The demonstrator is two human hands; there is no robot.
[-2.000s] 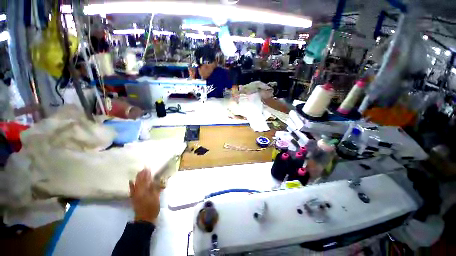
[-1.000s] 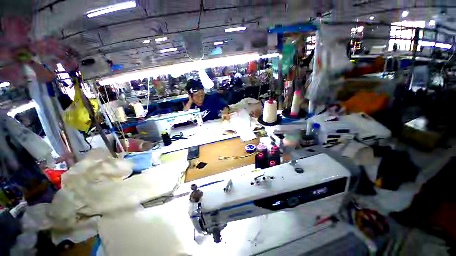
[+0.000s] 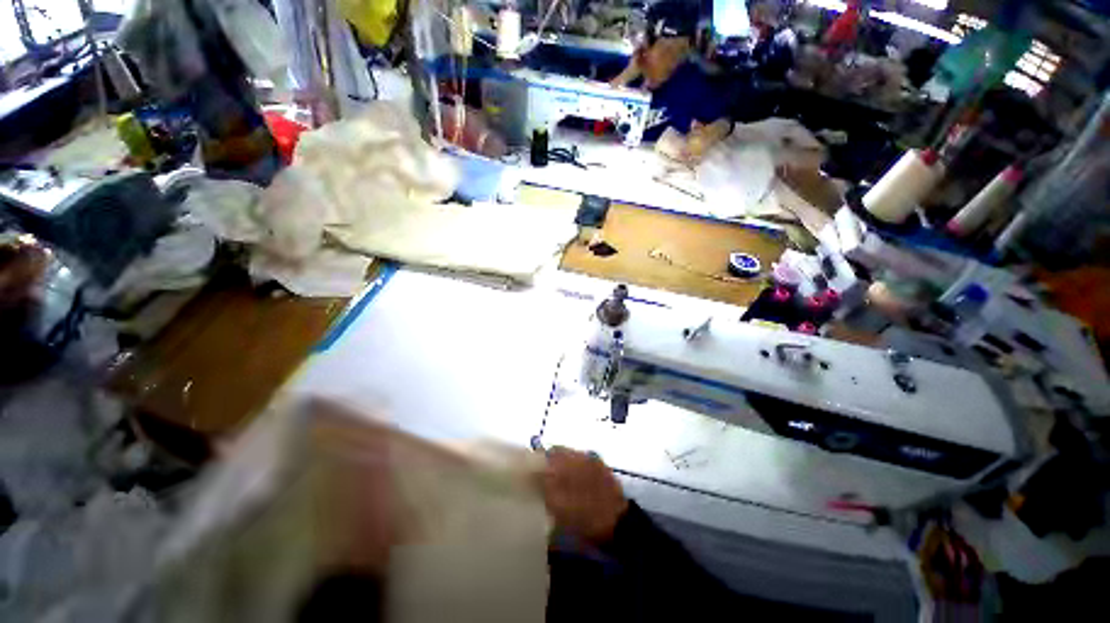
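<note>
A cream fabric panel [image 3: 469, 535] is held up at the bottom of the view, blurred, in front of the table's front edge. My right hand [image 3: 587, 493] is at its upper right corner, closed on its edge, with a dark sleeve behind. My left hand cannot be made out; a blurred reddish patch and a dark patch show among the cloth at lower left. The white sewing machine [image 3: 828, 389] stands right of centre, its presser foot area [image 3: 620, 408] clear of the held panel.
A folded cream stack [image 3: 469, 240] and crumpled cream cloth [image 3: 365, 170] lie behind left. Spools with pink tops [image 3: 809, 298] stand behind the machine head. A red stick [image 3: 850, 506] lies at the bed's right. A person [image 3: 682, 73] sits at a machine across.
The view has swung left and down. A cream panel that lay left of the needle is gone from there; a blurred cream panel is now held up in front, with my right hand in view.
</note>
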